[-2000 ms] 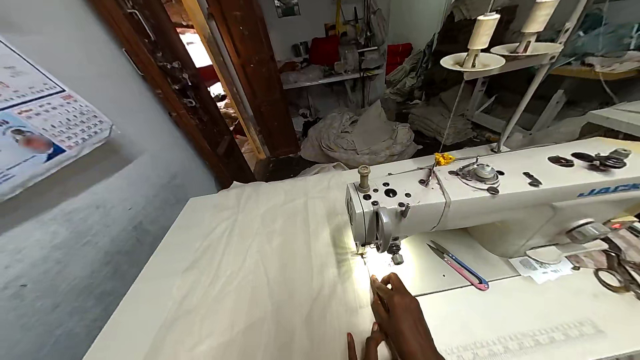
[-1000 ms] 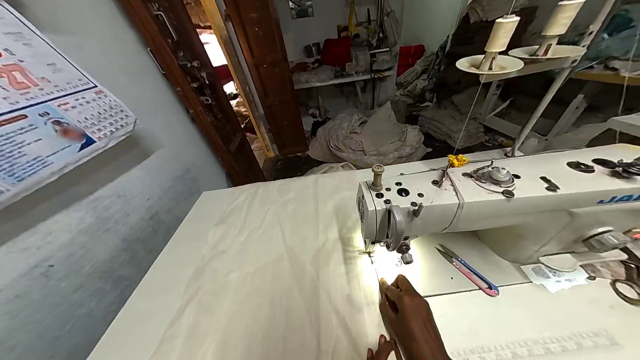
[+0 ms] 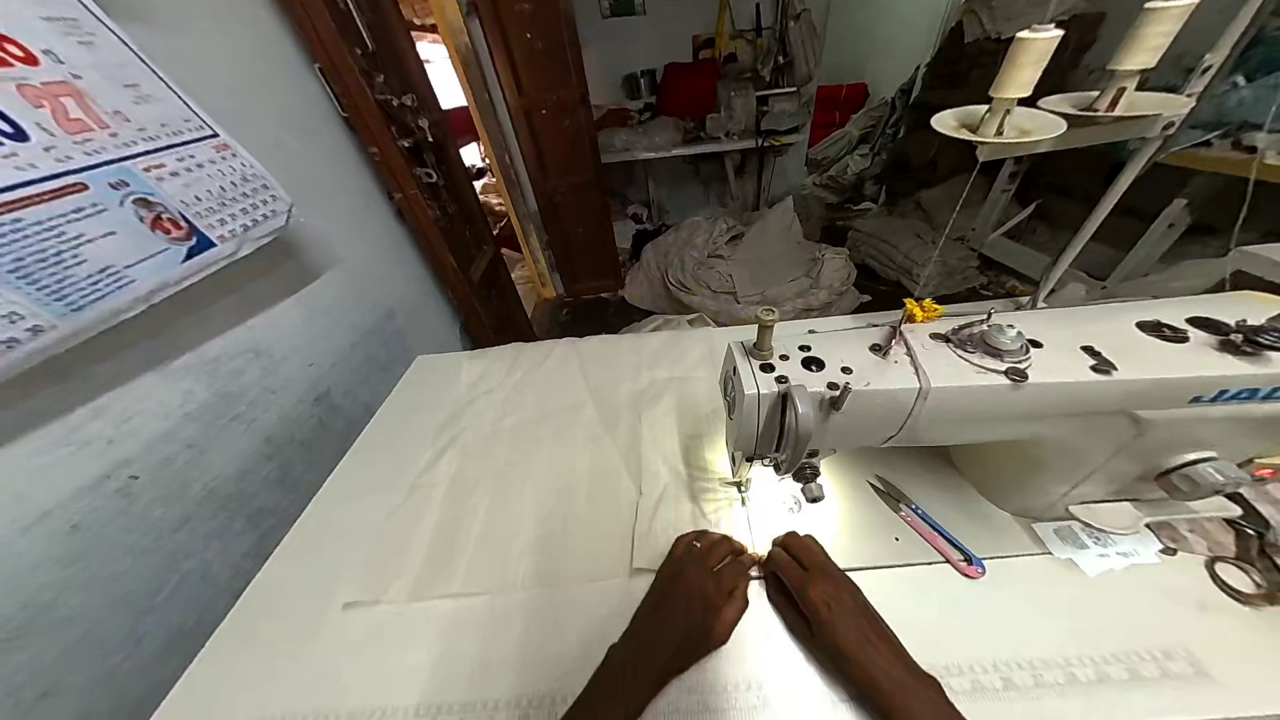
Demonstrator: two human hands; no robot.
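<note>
A white Jack sewing machine (image 3: pixel 1000 390) stands on the right, its lamp lighting the needle and presser foot (image 3: pixel 743 487). Cream fabric (image 3: pixel 520 470) lies across the table left of the needle. Just in front of the presser foot, my left hand (image 3: pixel 705 590) and my right hand (image 3: pixel 815 590) nearly touch, both pinching the near edge of the fabric between their fingertips. Exactly how the edge lies under the fingers is hidden. Thread snips (image 3: pixel 930 527) with pink and blue handles rest on the machine bed, right of my right hand.
A clear ruler (image 3: pixel 1080 672) lies at the table's front right, with ruler markings also at the front. Scissors (image 3: pixel 1240 575) and a printed paper (image 3: pixel 1095 543) are at the right. Thread cones (image 3: pixel 1027 65) stand behind the machine. A calendar (image 3: pixel 130 160) hangs on the left wall. Fabric heaps (image 3: pixel 745 265) lie beyond.
My left hand has come up from the lower edge to beside my right hand. The fabric's near edge now shows in front of the needle.
</note>
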